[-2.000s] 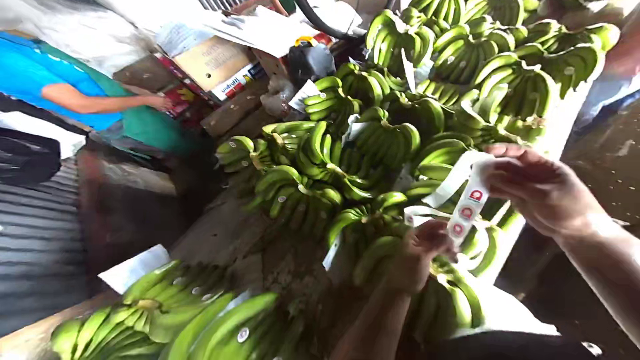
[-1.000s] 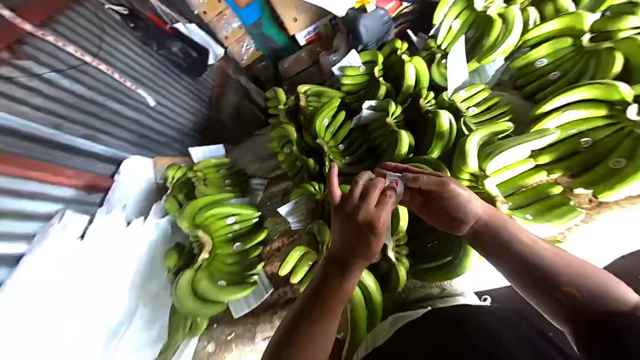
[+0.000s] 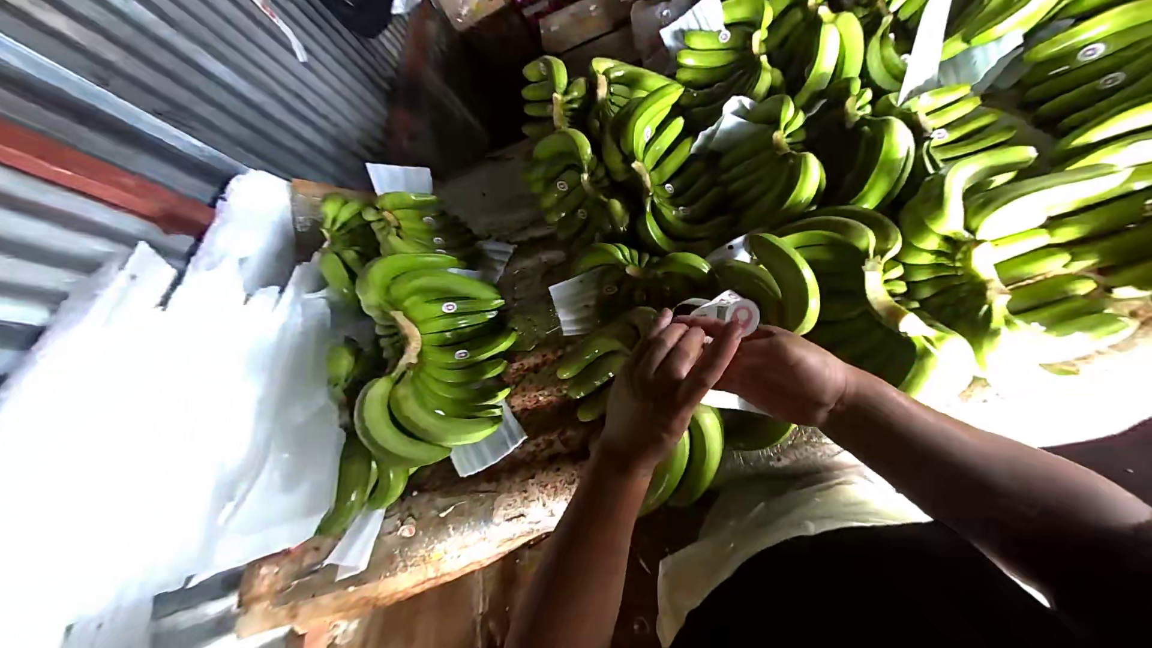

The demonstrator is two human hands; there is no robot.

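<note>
My left hand and my right hand meet over the bananas near the middle of the view. Between their fingers is a white strip of round stickers, curled, with a red mark on the sticker on show. My right hand holds the strip from below, its fingers partly hidden behind my left hand. The left fingertips touch the strip; whether they pinch it cannot be seen. Green banana hands lie all around, one large cluster to the left with small round stickers on its fruit, another to the right.
Wooden boards carry the bananas. White sheets hang at the left, beside a corrugated metal wall with a red beam. Pieces of white foam or paper stick out between clusters. Wooden crates stand at the back.
Two seconds ago the sticker strip hung stretched between my hands; now it is curled in close fingers. The view has swung toward the left wall, and the other person is out of it.
</note>
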